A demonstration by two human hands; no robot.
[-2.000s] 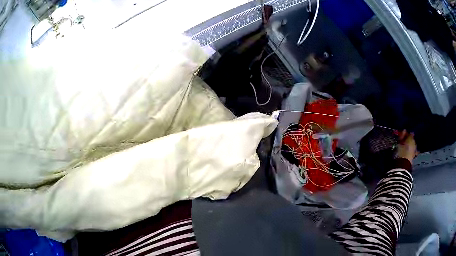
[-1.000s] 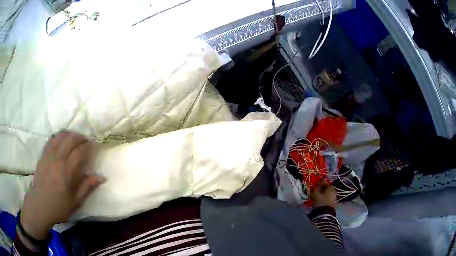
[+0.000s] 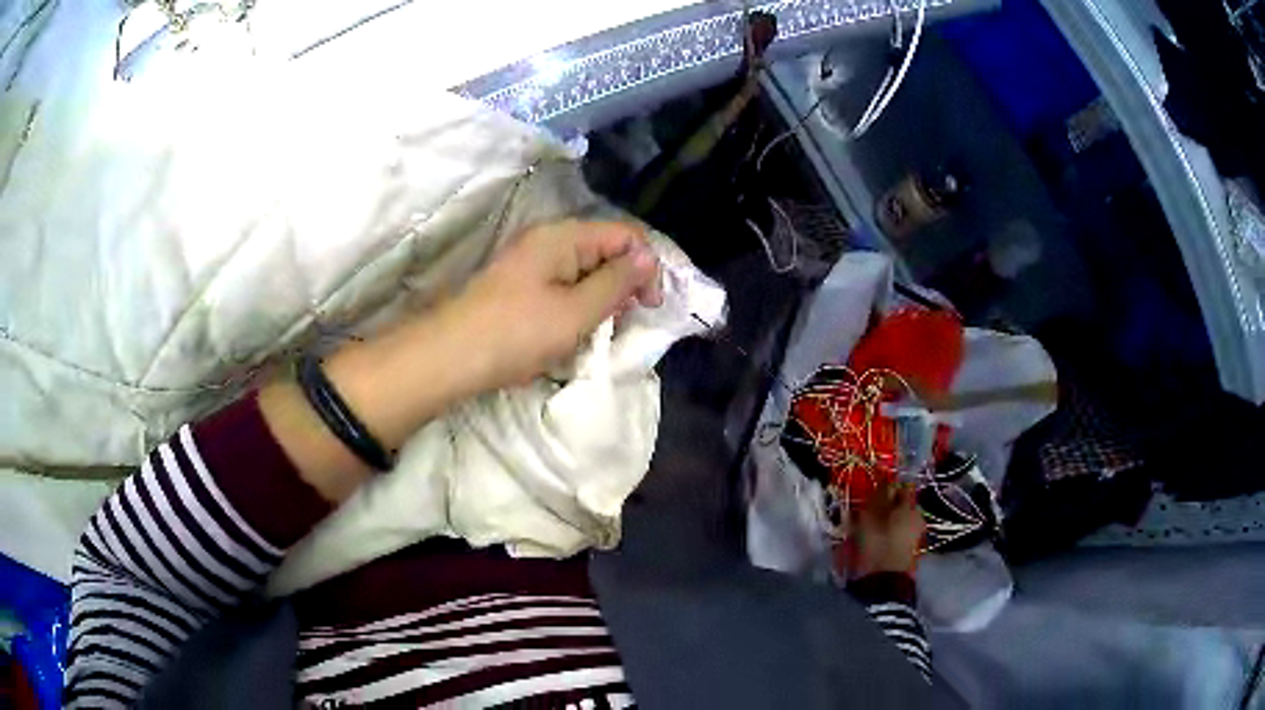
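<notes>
The cream quilted garment (image 3: 347, 222) lies over the white table and down onto my lap. My left hand (image 3: 576, 284) is closed on the garment's narrow end, with the pinched cloth showing at the fingertips. A thin dark line runs from this end toward the bag. My right hand (image 3: 884, 534) is small and blurred, reaching into the bag (image 3: 1006, 375) at the front edge of the cords; what its fingers hold is not clear. Tangled pale cords (image 3: 867, 430) lie in the bag on bright red material (image 3: 909, 350).
A ruler strip (image 3: 624, 70) runs along the table edge. White cable loops (image 3: 895, 76) hang at the upper right. Blue plastic (image 3: 35, 624) shows at the lower left. A curved pale metal edge (image 3: 1165, 180) stands at the far right.
My left hand has moved right along the garment and taken hold of its end, which is now bunched. My right hand came from the far right into the bag and stays there.
</notes>
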